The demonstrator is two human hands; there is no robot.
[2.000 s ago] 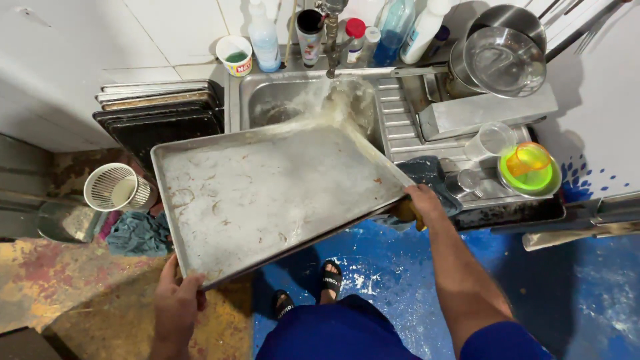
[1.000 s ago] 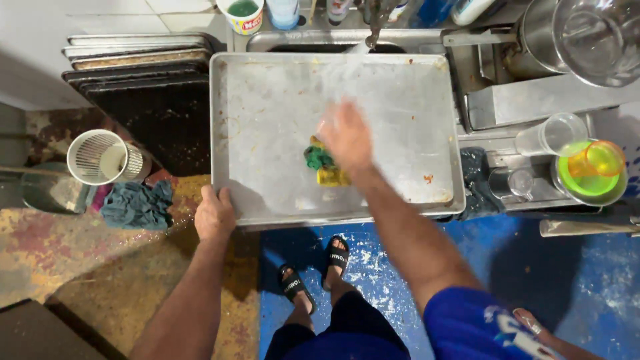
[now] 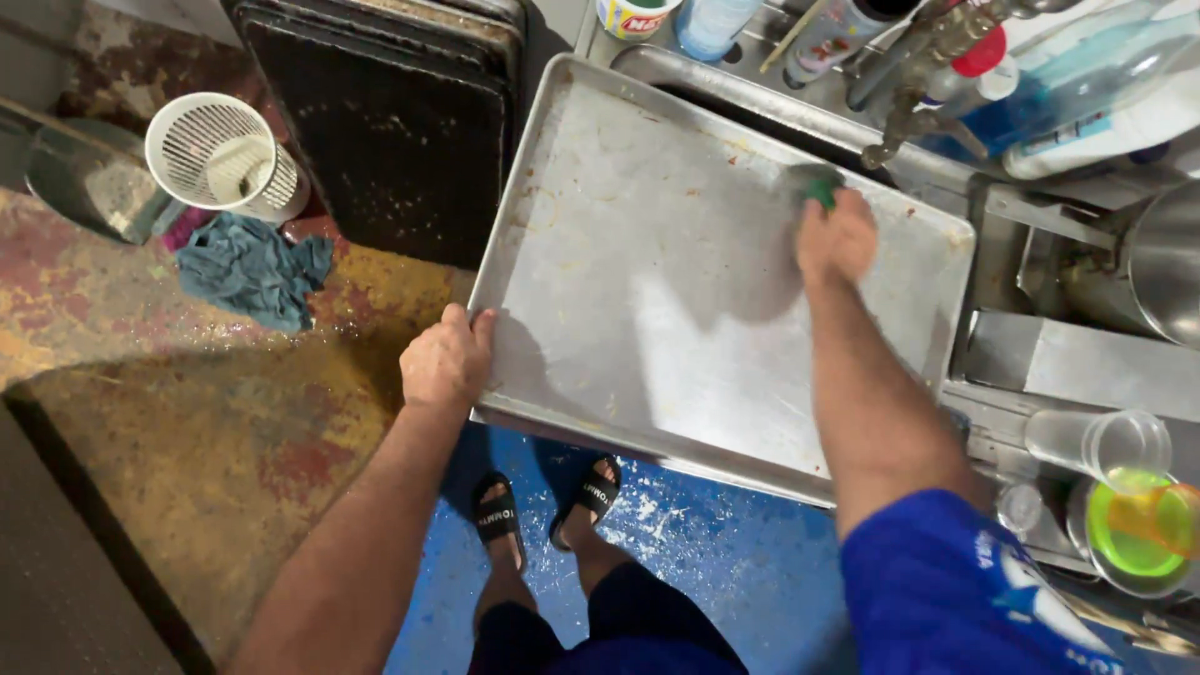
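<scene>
A large metal baking sheet (image 3: 600,272), with small brown specks on it, lies tilted over the steel sink (image 3: 750,108) and covers most of it. My left hand (image 3: 448,361) grips the sheet's left rim near its lower corner. On the upper right part of the sheet, my right hand (image 3: 837,234) presses a green scouring pad (image 3: 822,190), mostly hidden by the fingers. The metal faucet (image 3: 905,122) stands just beyond the sheet's upper right edge.
Dark baking trays (image 3: 394,141) lean in a stack at the left. Bottles (image 3: 1078,103) crowd behind the faucet, with a steel pot (image 3: 1167,262) and plastic cups (image 3: 1102,445) at the right. A white basket (image 3: 225,164) and a wet cloth (image 3: 253,267) are on the floor.
Two seconds ago both hands held the sheet by its edges near running water. My right hand has since moved onto the sheet, and from its middle to the upper right.
</scene>
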